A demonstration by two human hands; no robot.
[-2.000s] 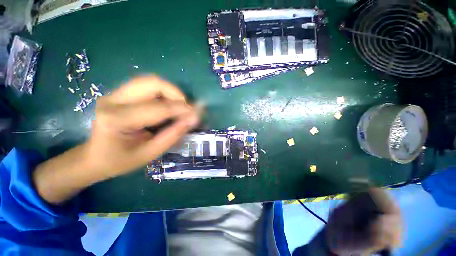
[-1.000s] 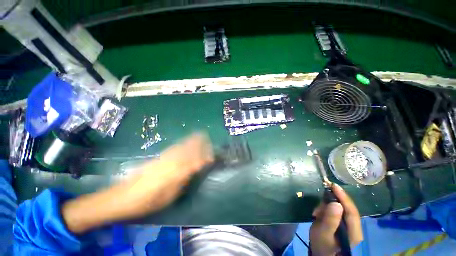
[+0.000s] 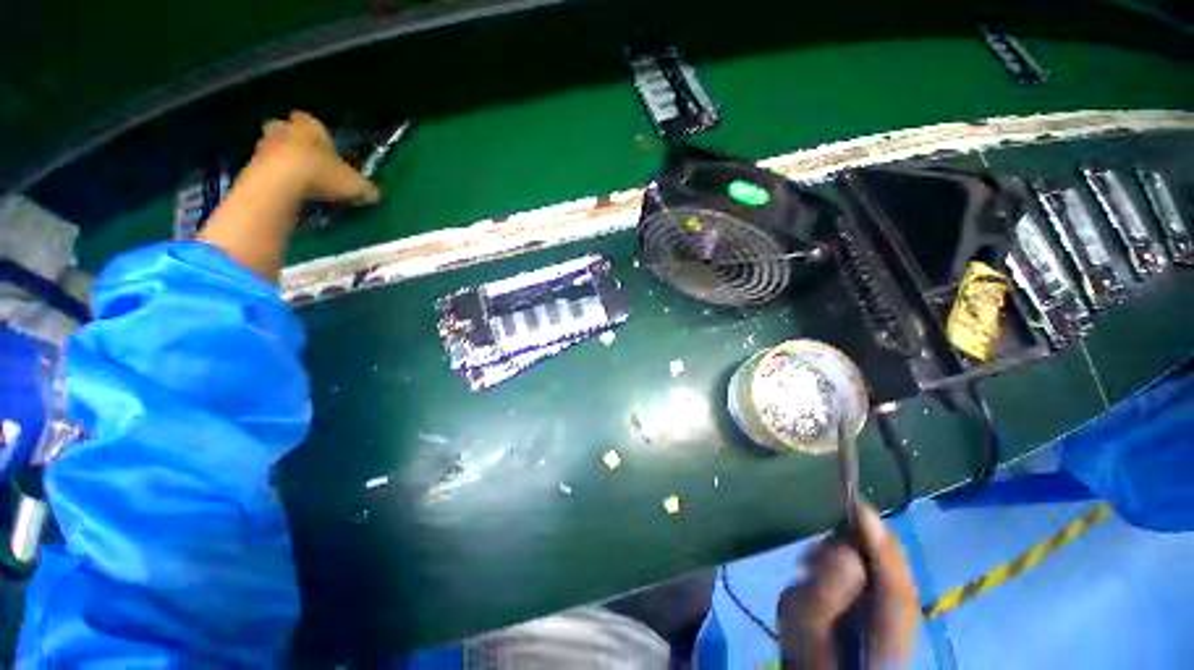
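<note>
My left hand (image 3: 304, 160) reaches far over the green conveyor, with its fingers on a phone board assembly (image 3: 384, 148); the hand hides part of the board. My right hand (image 3: 851, 596) grips the soldering iron (image 3: 851, 491) at the lower right. The iron's tip is at the near rim of the round tub (image 3: 741, 399), which holds silvery bits. Two phone board assemblies (image 3: 543, 314) lie overlapping on the bench mat, short of the white rail.
The fume fan (image 3: 714, 255) stands behind the tub. The iron stand with its yellow-brown sponge (image 3: 977, 312) is to its right, with several boards (image 3: 1087, 242) beyond. Other boards (image 3: 674, 92) lie on the conveyor (image 3: 812, 92). Small pale squares (image 3: 672, 504) are scattered on the mat.
My left hand has moved from the bench, up and left over the rail, to the conveyor with a board. The iron's tip has moved to the tub. The view has turned right.
</note>
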